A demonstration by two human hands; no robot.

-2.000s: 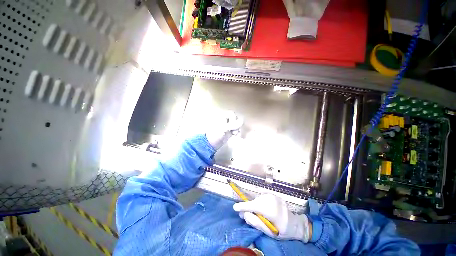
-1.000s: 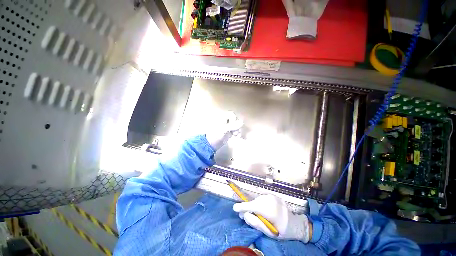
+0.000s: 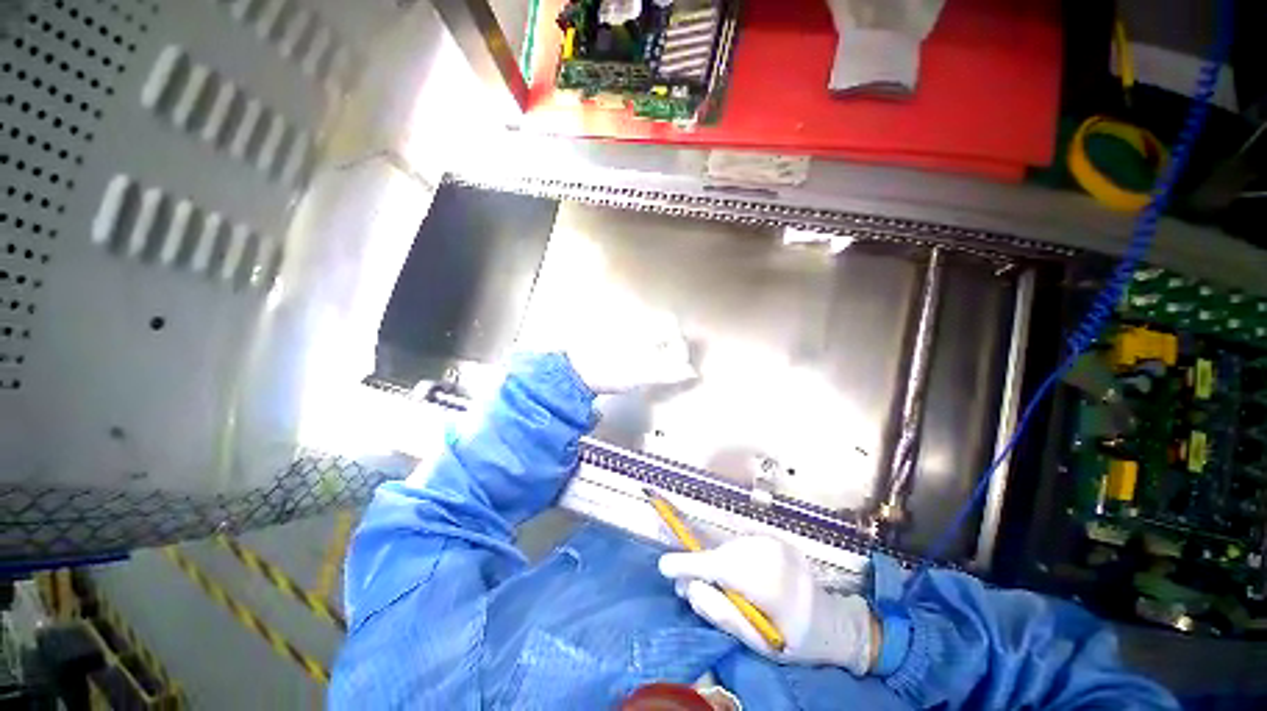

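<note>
My right hand (image 3: 778, 597), in a white glove, holds a slim yellow tool (image 3: 713, 572) near the front rail, its dark tip pointing up and left. My left hand (image 3: 636, 354), also white-gloved, is over the metal plate (image 3: 778, 333) left of centre. Glare washes it out, so its fingers and whether it holds anything cannot be told. A green circuit board (image 3: 1181, 445) with yellow blocks lies at the right on a dark carrier, partly cut off by the edge.
Conveyor rails (image 3: 736, 489) run along both sides of the plate. A blue coiled cord (image 3: 1112, 292) crosses at the right. Beyond are a red mat (image 3: 889, 118), an empty glove (image 3: 878, 49), a sample board (image 3: 653, 63) and a yellow tape roll (image 3: 1112, 164). A perforated machine panel (image 3: 167, 320) stands left.
The whole view has shifted, so the conveyor and the board sit further right. My left hand looks turned, a flatter shape in the glare. My right hand keeps its grip on the yellow tool.
</note>
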